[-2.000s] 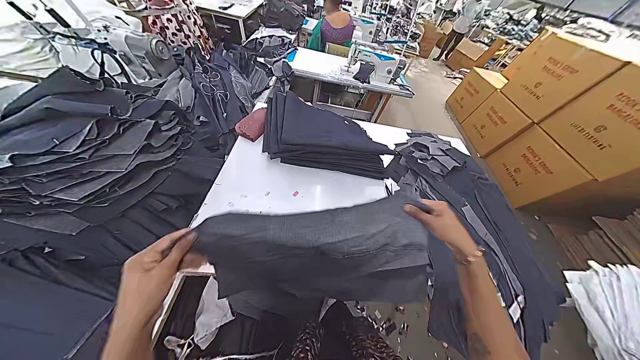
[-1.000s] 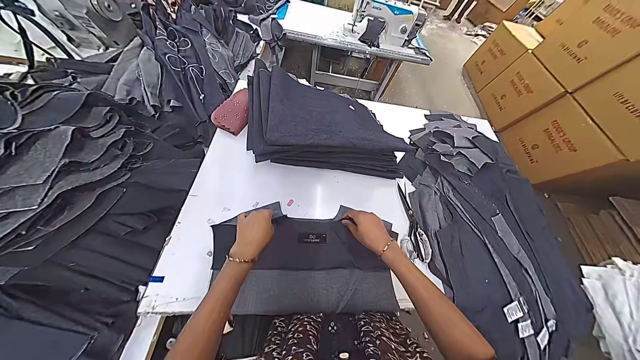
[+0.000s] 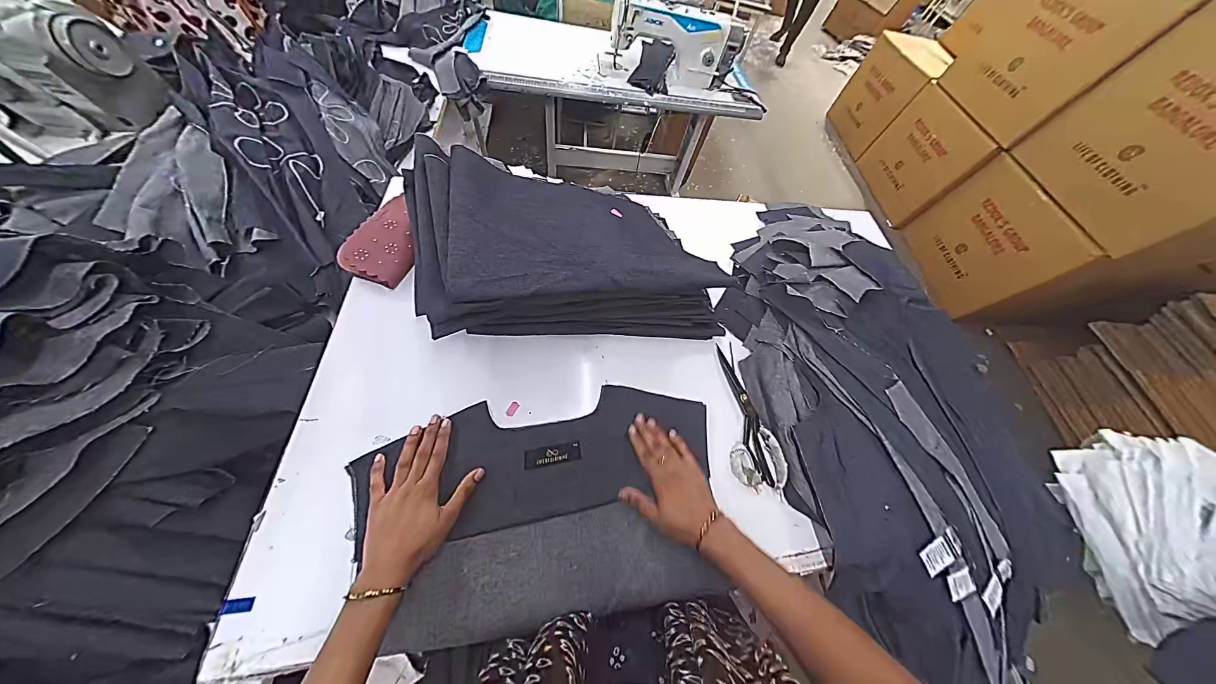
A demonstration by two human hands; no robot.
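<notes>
A dark grey garment panel (image 3: pixel 560 503) with a cut-out neckline and a sewn-in black label (image 3: pixel 552 456) lies spread on the white table (image 3: pixel 380 342) at its near edge. My left hand (image 3: pixel 410 508) rests flat on the panel's left part, fingers spread. On its right part, beside the neckline, my right hand (image 3: pixel 670 484) lies flat with fingers apart. Neither hand grips the cloth. Black-bladed scissors (image 3: pixel 750 427) lie just right of the panel. Beyond it sits a stack of folded dark fabric (image 3: pixel 570 247), with a small pink tag (image 3: pixel 513 408) in front.
A maroon patterned pouch (image 3: pixel 380 242) touches the stack's left side. Dark cut fabric (image 3: pixel 123 456) is heaped at left, and more pieces (image 3: pixel 874 408) drape over the table's right side. Behind stands a sewing machine (image 3: pixel 674 43); cardboard boxes (image 3: pixel 1016 218) are stacked at right.
Two seconds ago both hands held a dark cloth up above the table. One second ago the panel lay on the table with my hands at its neckline; they have since moved apart and flattened.
</notes>
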